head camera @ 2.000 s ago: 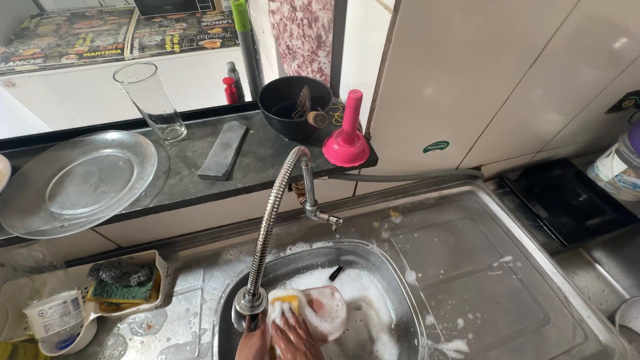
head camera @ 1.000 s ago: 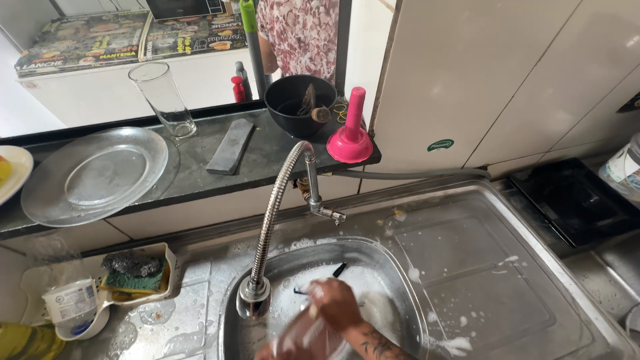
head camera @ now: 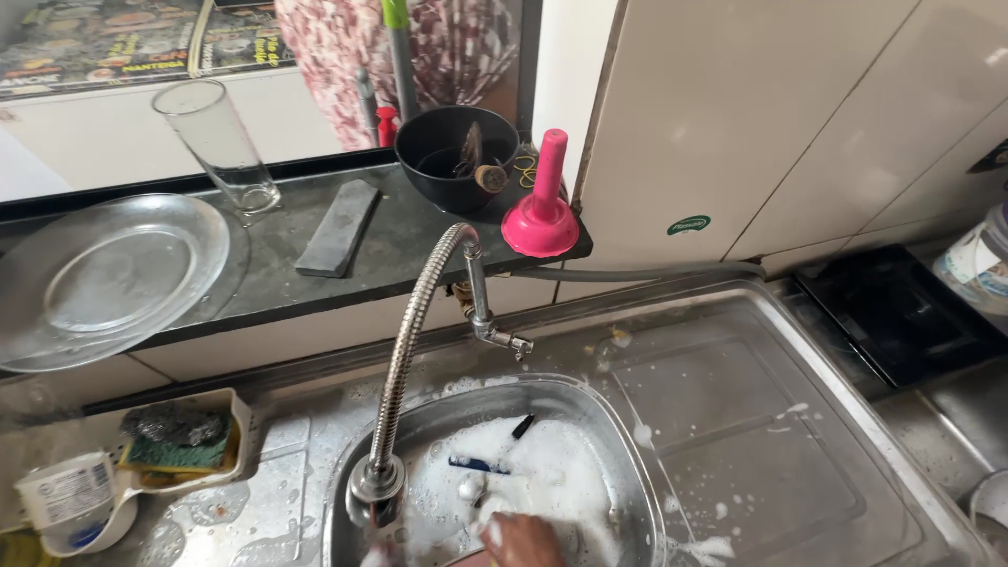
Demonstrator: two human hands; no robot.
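At the bottom edge of the head view, my right hand [head camera: 526, 542] is curled, with foam on its fingers, beside the rim of a pinkish dish [head camera: 470, 559]. What it grips is mostly cut off. A blurred bit of my left hand [head camera: 381, 554] shows below the spray head. The steel sink basin [head camera: 642, 480] holds suds, a dark blue handle [head camera: 479, 465] and a black handle tip [head camera: 523, 426]. A flexible metal faucet [head camera: 409, 346] arches over the basin's left side.
On the dark ledge [head camera: 268, 295] stand a glass plate [head camera: 118, 276], a tall glass [head camera: 216, 146], a sharpening stone [head camera: 339, 228], a black bowl [head camera: 457, 157] and a pink plunger [head camera: 546, 201]. A caddy [head camera: 244, 433] holds a sponge [head camera: 181, 449] and steel wool [head camera: 172, 424]. A person in patterned clothing [head camera: 331, 71] stands behind.
My hands have moved down toward the bottom edge, exposing more of the suds and the blue handle. The yellow sponge seen in my hand two seconds ago is no longer clearly visible.
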